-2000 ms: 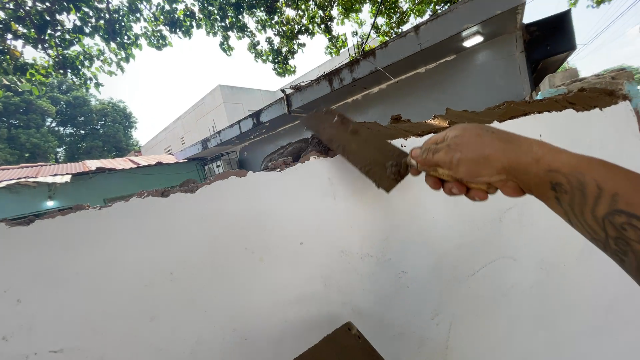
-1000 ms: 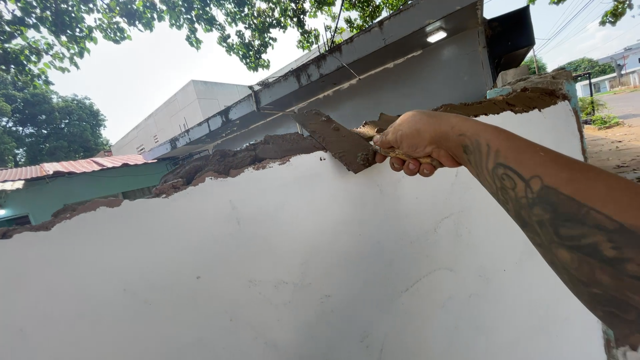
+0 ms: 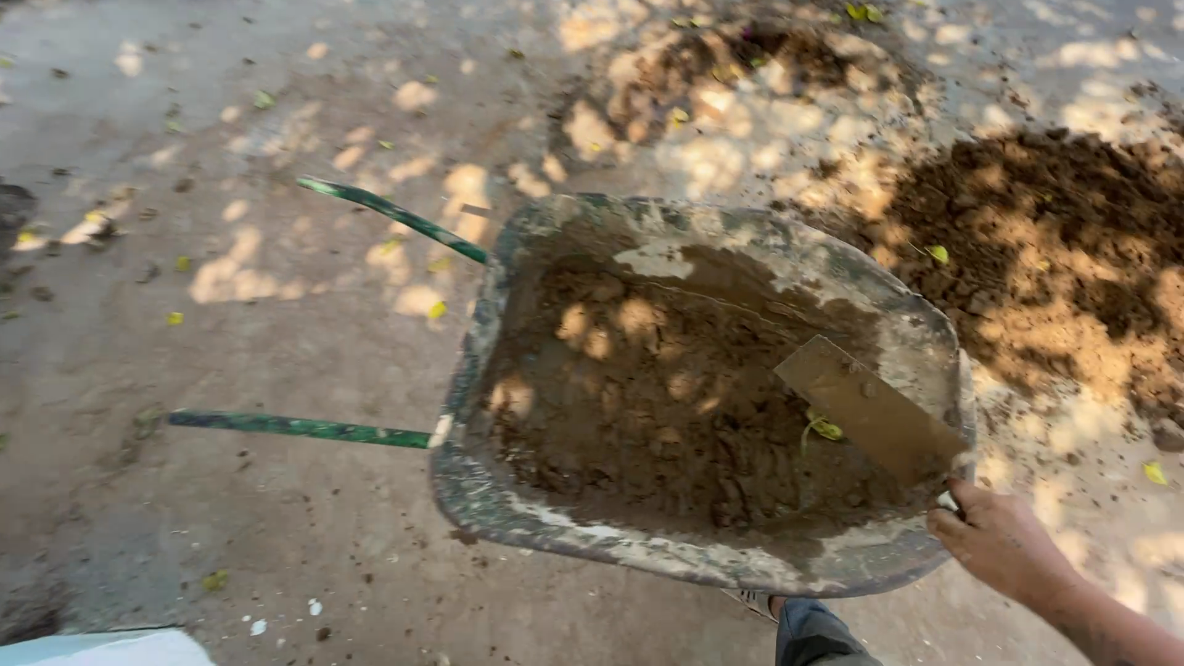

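My right hand (image 3: 1004, 541) is closed around the handle of a trowel (image 3: 869, 407) with a broad, mud-coated metal blade. The blade hangs over the right end of a wheelbarrow tray (image 3: 684, 573), above the wet brown mortar (image 3: 638, 407) inside it. A yellow-green leaf (image 3: 823, 427) shows on the mortar beside the blade. Mortar is smeared up the tray's inner walls. My left hand is outside the view.
Two green wheelbarrow handles (image 3: 301, 425) stick out to the left. A heap of brown soil or sand (image 3: 1064, 250) lies at right, a smaller patch (image 3: 740, 74) behind. My trouser leg (image 3: 814, 634) is below the tray; a pale edge (image 3: 111, 647) shows at bottom left.
The view has swung down from the white wall to the wheelbarrow. My right hand with the trowel has left the wall's rough top edge and is now at the tray.
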